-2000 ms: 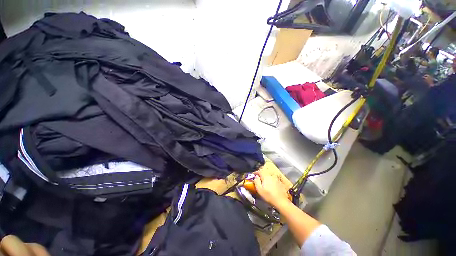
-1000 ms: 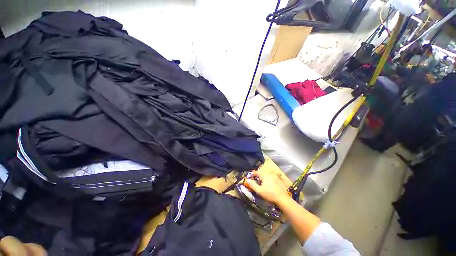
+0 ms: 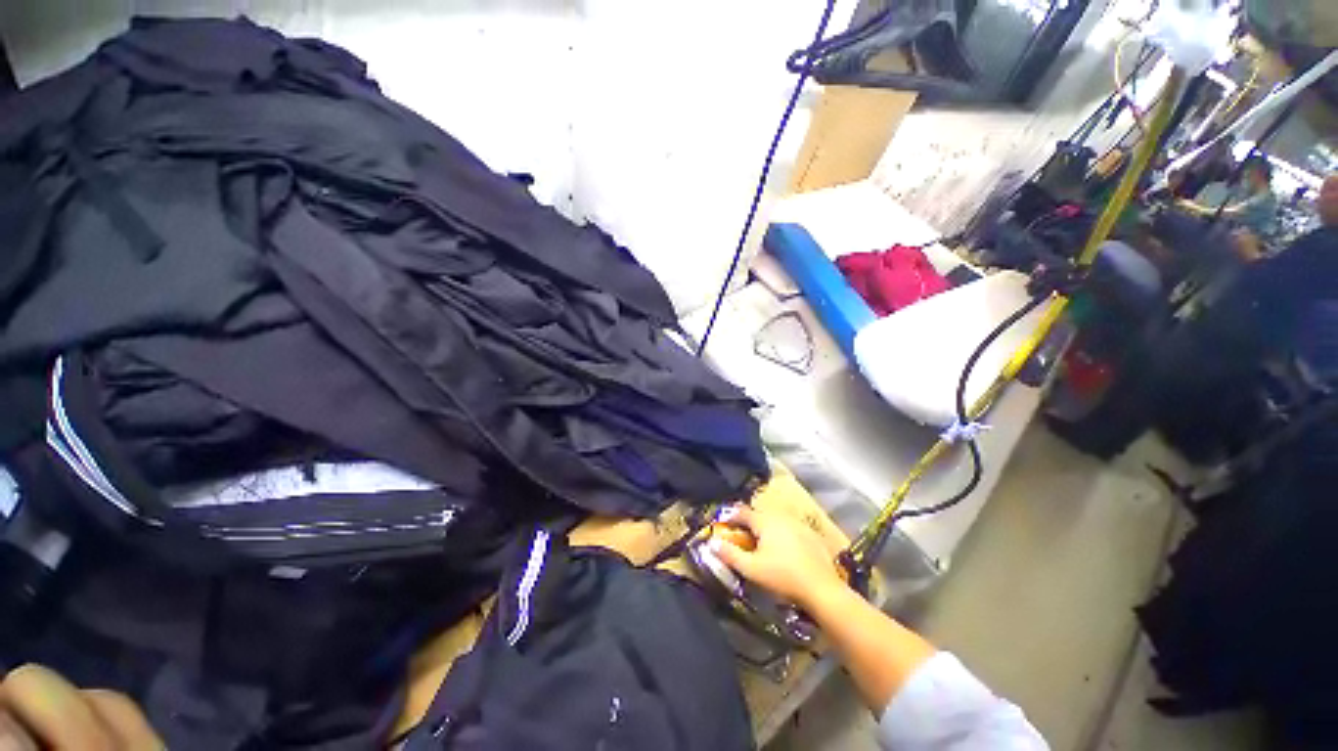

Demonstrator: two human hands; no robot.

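Observation:
My right hand (image 3: pixel 785 558) is closed on the orange handle of a steam iron (image 3: pixel 729 544) at the right end of the board. The iron's silvery body shows partly below my fingers. A black garment (image 3: pixel 602 646) with white stripes lies on the board nearest me, left of the iron. My left hand (image 3: pixel 66 715) is at the bottom left corner, cut off by the edge, over dark cloth; what its fingers do is hidden. A large heap of black garments (image 3: pixel 367 250) lies behind.
A yellow hose (image 3: pixel 1013 374) with black cord runs down to the iron. Beyond the board, a side table holds a white padded form (image 3: pixel 939 345), a blue roll (image 3: pixel 819 286), a red cloth (image 3: pixel 891 276) and a wire loop (image 3: pixel 785 341). Dark garments (image 3: pixel 1255 572) stand right of the aisle.
My left hand shows slightly more at the bottom left. The view has shifted a little. My right hand stays on the iron at the board's end.

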